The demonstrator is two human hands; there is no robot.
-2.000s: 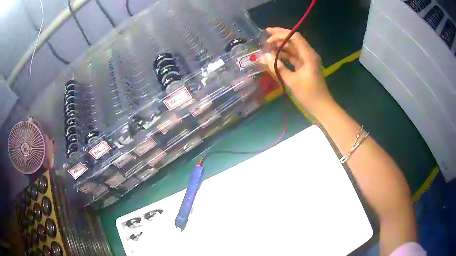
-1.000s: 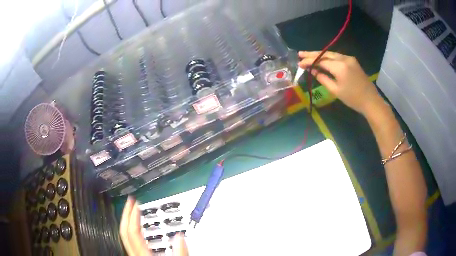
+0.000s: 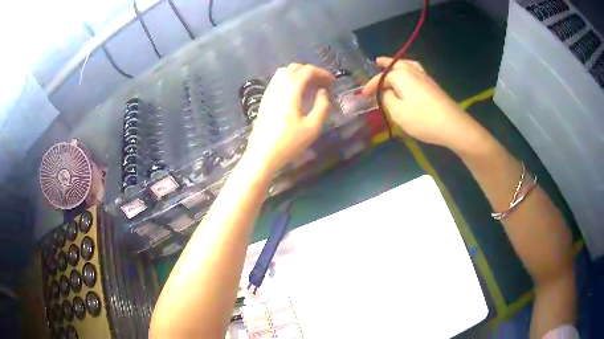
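A clear compartment box (image 3: pixel 218 159) holds rows of dark rings and round black-rimmed units. My left hand (image 3: pixel 291 109) is over its front middle, fingers curled and thumb near the index finger; whether it holds anything is unclear. My right hand (image 3: pixel 420 102) is at the box's right front corner, fingertips beside a red-marked label (image 3: pixel 354 99); its grip cannot be made out. A blue corded tool (image 3: pixel 270 251) lies on the white tray (image 3: pixel 377 258). A label sheet (image 3: pixel 275 318) with red-outlined rectangles lies on the tray's left part. My left forearm hides some discs there.
A cardboard sheet of dark discs (image 3: pixel 76 278) tops clear stacked trays at the left. A pink fan (image 3: pixel 66 175) stands behind it. A red cable (image 3: pixel 410 43) hangs across my right fingers. A white panel with dark printed patches (image 3: pixel 553 126) is at the right.
My left hand has moved from the tray's left side up to the box. The label sheet now shows on the tray. The pale pointed thing seen at my right fingertips is no longer visible.
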